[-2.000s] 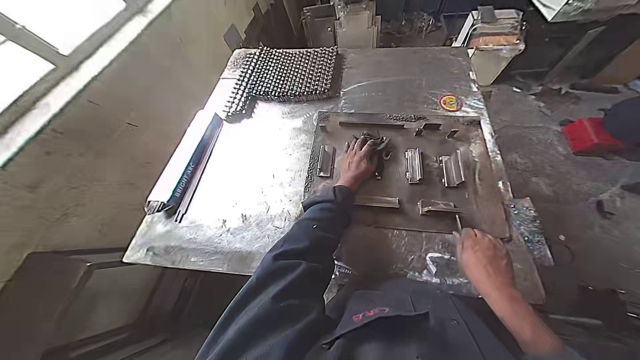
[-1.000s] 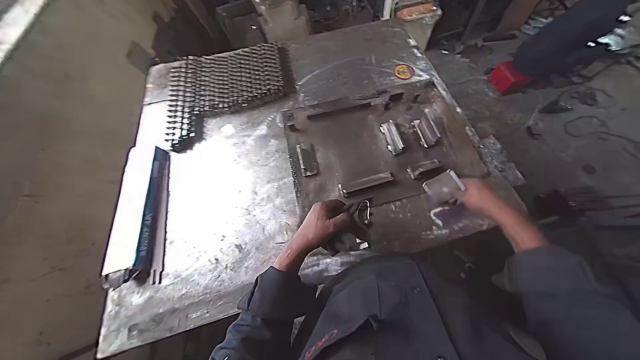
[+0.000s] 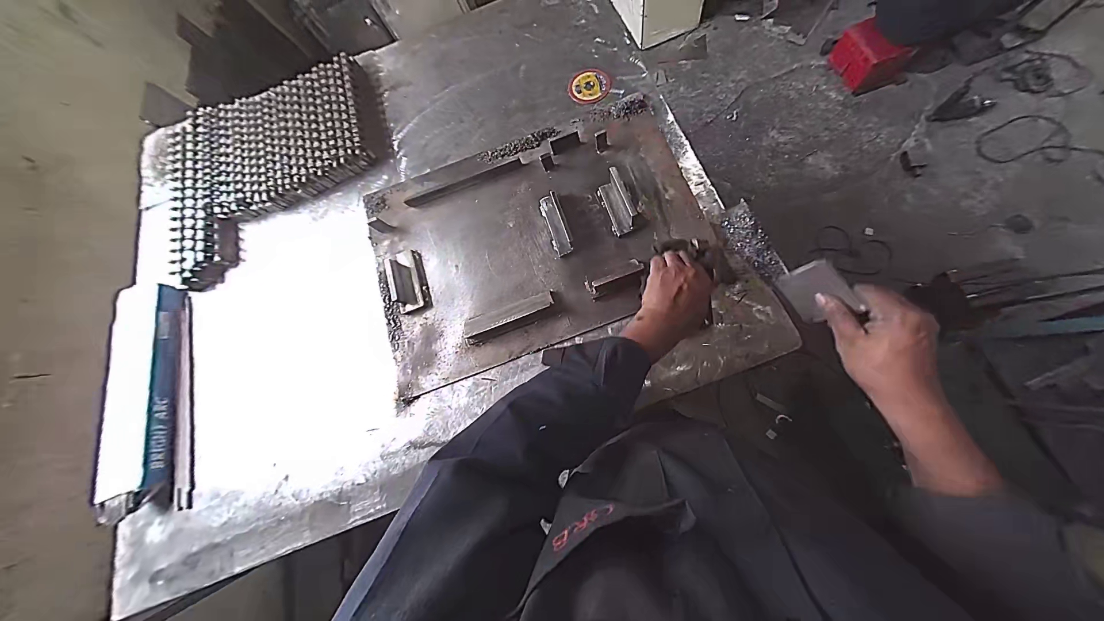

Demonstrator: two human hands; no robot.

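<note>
My left hand [image 3: 676,291] is at the near right corner of a flat steel plate [image 3: 483,267], its fingers on a dark object that they mostly hide; I cannot tell whether it grips this. Past the table's right edge, my right hand [image 3: 888,332] holds a flat grey metal piece [image 3: 817,290] between thumb and fingers. Short angle-shaped metal pieces stand on the plate, among them one near my left hand [image 3: 616,279], a longer one at the near edge [image 3: 509,317], one at the left [image 3: 407,282] and two toward the right [image 3: 556,224] [image 3: 617,203].
Many small metal parts [image 3: 276,138] stand in rows at the far left of the metal table [image 3: 259,535]. A long electrode box [image 3: 159,397] lies at the left edge, and a round yellow and red disc [image 3: 590,86] beyond the plate. A red object [image 3: 869,56] and cables are on the floor.
My left hand has moved from the plate's near edge to its near right corner. My right hand, with the flat grey piece, has moved off past the table's right edge. The view has shifted.
</note>
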